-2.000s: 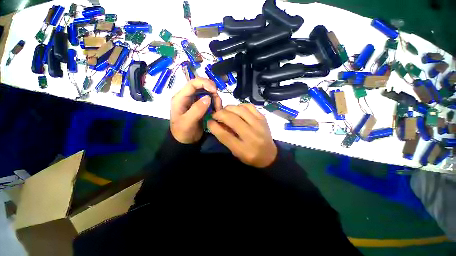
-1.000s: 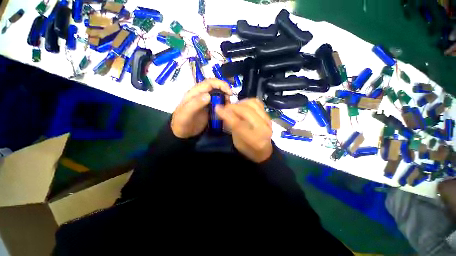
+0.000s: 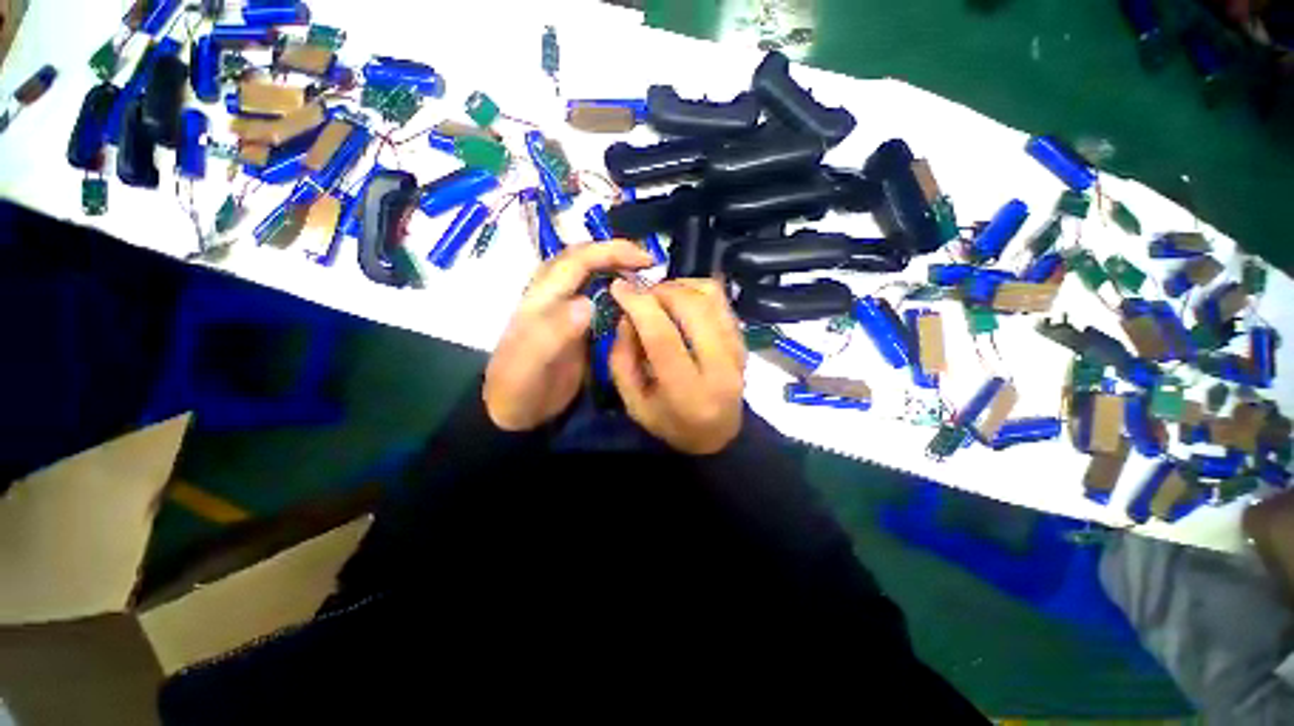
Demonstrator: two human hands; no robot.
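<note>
My left hand (image 3: 542, 341) holds a part-filled housing (image 3: 605, 372) upright in front of my body, near the bench's front edge. Blue shows in its opening between my hands. My right hand (image 3: 681, 362) is on its right side, with fingertips at the upper end, where a small dark green piece, seemingly a circuit board (image 3: 603, 308), shows. My fingers and palms hide most of the housing. Black housings (image 3: 773, 199) lie piled on the white bench just beyond my hands.
Blue battery packs with green boards and tan pads lie scattered on the white bench, left (image 3: 305, 142) and right (image 3: 1135, 355). An open carton (image 3: 85, 525) stands at lower left. A grey sleeve (image 3: 1192, 610) of another person shows at lower right. Green surface (image 3: 979, 57) lies beyond the bench.
My right fingers have moved from the blue part's side to the housing's upper end, and now cover more of it. The green piece has come into view there.
</note>
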